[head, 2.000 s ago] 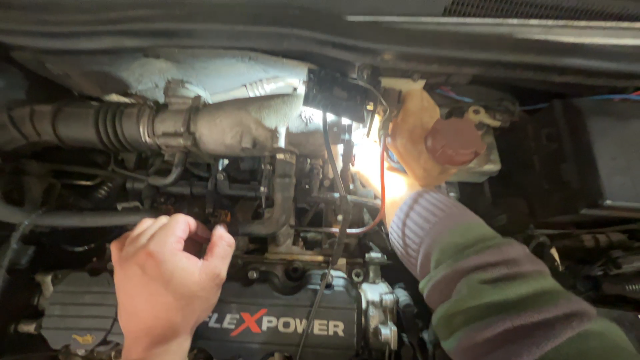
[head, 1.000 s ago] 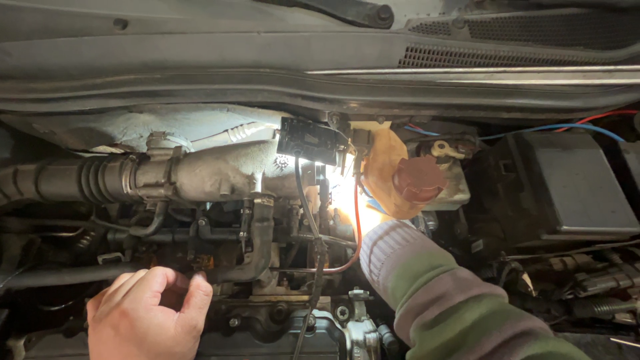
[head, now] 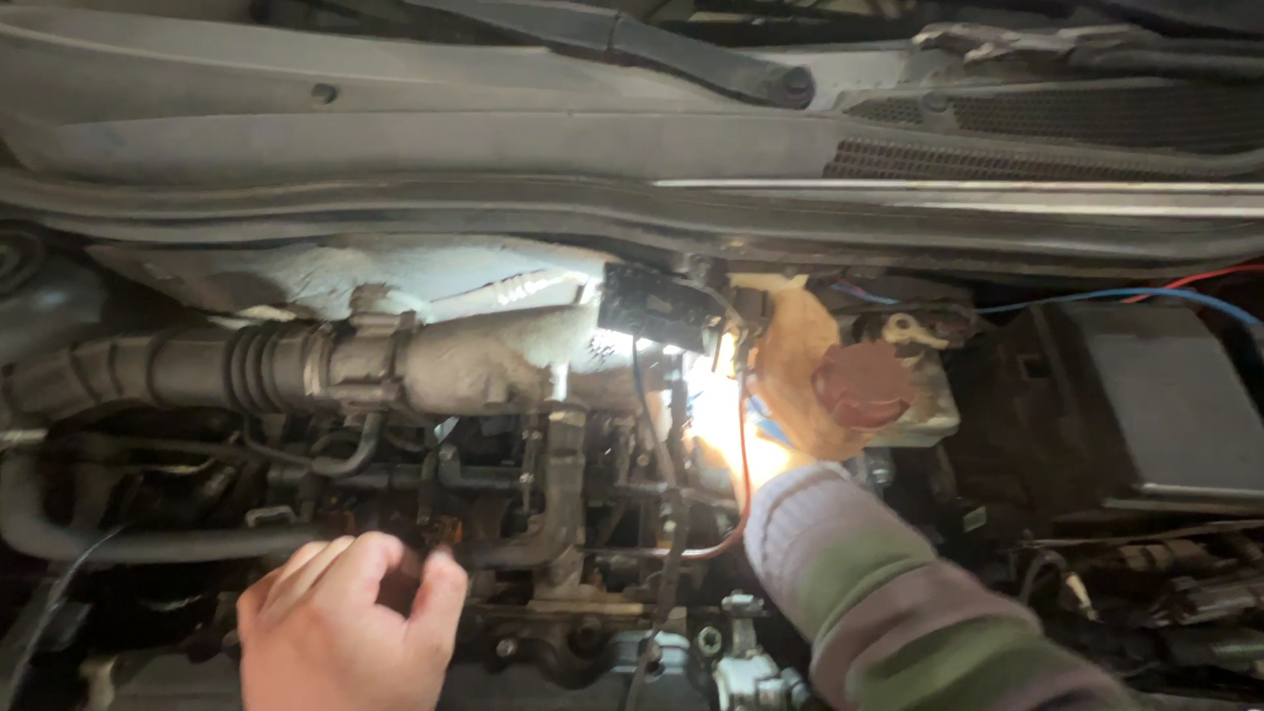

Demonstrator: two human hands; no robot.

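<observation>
My left hand (head: 351, 622) is at the lower left over the engine's valve cover, fingers curled, thumb and forefinger apart, with nothing seen between them. My right arm, in a striped knit sleeve (head: 889, 583), reaches in from the lower right. Its hand (head: 755, 444) is lost in bright glare beside the yellowed plastic coolant reservoir (head: 790, 336) with its reddish cap (head: 864, 385); what it holds or touches cannot be made out. Just above and to the left of it, a black box-shaped work light (head: 657, 308) shines downward. A red cable (head: 743, 494) loops down beside the wrist.
A corrugated intake hose (head: 267, 367) joins a cast metal intake pipe (head: 494, 360) at the left. The cowl edge (head: 444, 207) and a wiper arm (head: 691, 59) cross the top. A black box (head: 1175, 395) stands at the right, with blue wire (head: 1106, 292) above it.
The view has shifted, showing more of the cowl and less of the valve cover. My left hand stays curled and my right arm stays reaching in by the reservoir.
</observation>
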